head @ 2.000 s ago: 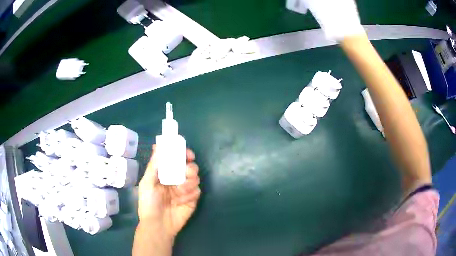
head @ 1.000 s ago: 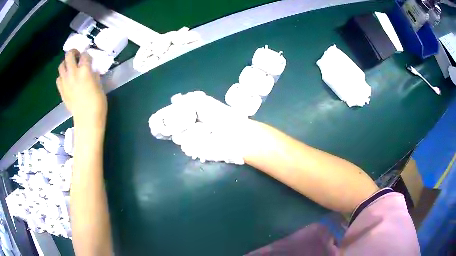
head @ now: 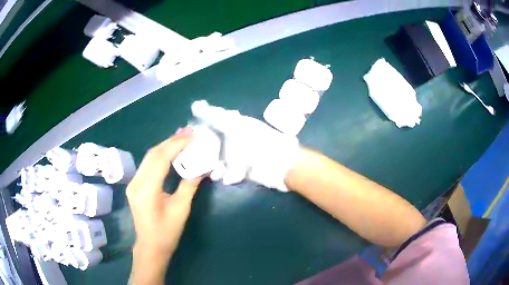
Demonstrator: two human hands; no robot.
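My bare left hand holds a white charger between thumb and fingers, left of the bench's middle. My gloved right hand is against the charger's right side, with white cloth bunched in it; glove and cloth blend, so the cloth's edges are unclear. The charger's pins are hidden. A row of three chargers stands just beyond my right hand. A jumbled charger pile lies at the left edge of the bench.
A pale side rail curves across the far side. Chargers rest by the guide bar, beside small white pieces. Another charger lies far left. At right are a white bundle, black box, blue bin and swab.
My left hand has come back from the belt chargers by the rail to meet my right hand over the bench, now holding a charger. One second ago it was reaching to the belt.
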